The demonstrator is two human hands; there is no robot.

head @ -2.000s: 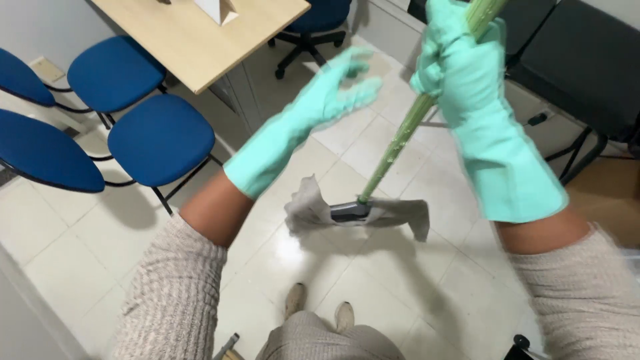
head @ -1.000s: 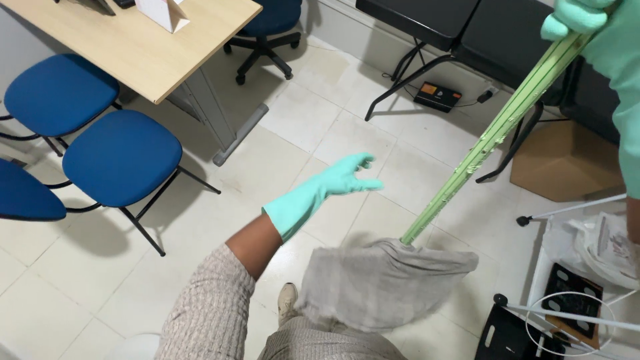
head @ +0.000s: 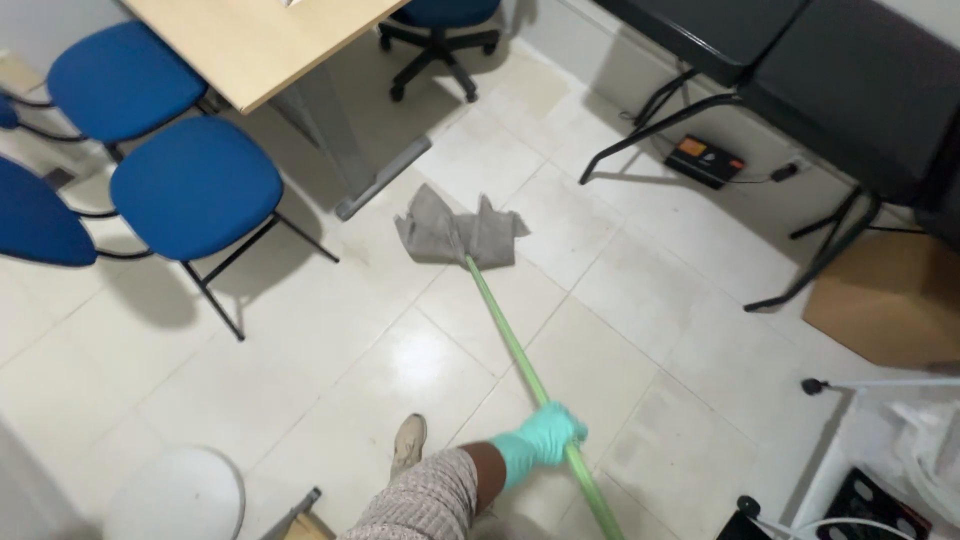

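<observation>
My left hand [head: 546,435], in a mint-green rubber glove, is closed around a green pole [head: 510,337] low in the view. At the pole's far end a grey floor cloth [head: 469,232] lies bunched on the pale tiles, just right of the desk's foot. The pole runs on past my left hand and leaves the bottom edge. My right hand is out of the picture. The cloth hides whatever head the pole has.
Blue chairs [head: 196,187] and a wooden desk [head: 277,45] stand at left and top. Black bench seats [head: 855,82] line the right, with a black box [head: 705,161] and cardboard [head: 892,300] beneath. A white-framed rack [head: 825,450] is lower right, a round white lid [head: 176,495] lower left.
My left hand was open and off the pole; now it grips it. The cloth has moved away from my feet towards the desk. My right hand has gone out of view.
</observation>
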